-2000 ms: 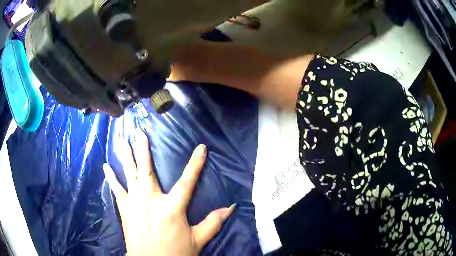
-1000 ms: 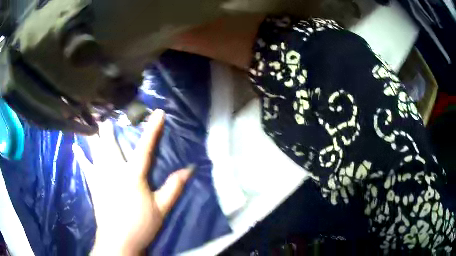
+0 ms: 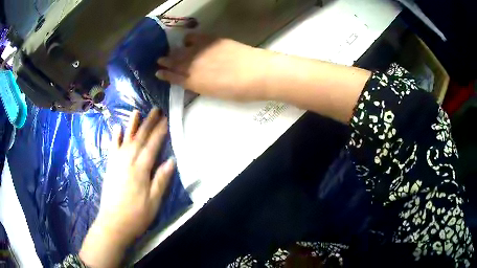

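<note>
The navy garment panel lies under the sewing machine head, shiny and crinkled in the lamp light, with a white strip along its right edge. My left hand lies on the panel below and right of the head, fingers slightly apart, holding nothing. My right hand is at the panel's upper right edge, fingertips over the navy fabric; whether they pinch it is unclear. The needle area is partly hidden by the head and glare.
Reddish thread snips lie on the machine bed beyond my right hand. A turquoise oval object is left of the head. The white tabletop has printed marks. A wooden-edged bin is at the far right.
My right hand has come out from behind the machine arm to the panel's edge. My left hand and the panel sit differently under the head, and more white tabletop shows at right.
</note>
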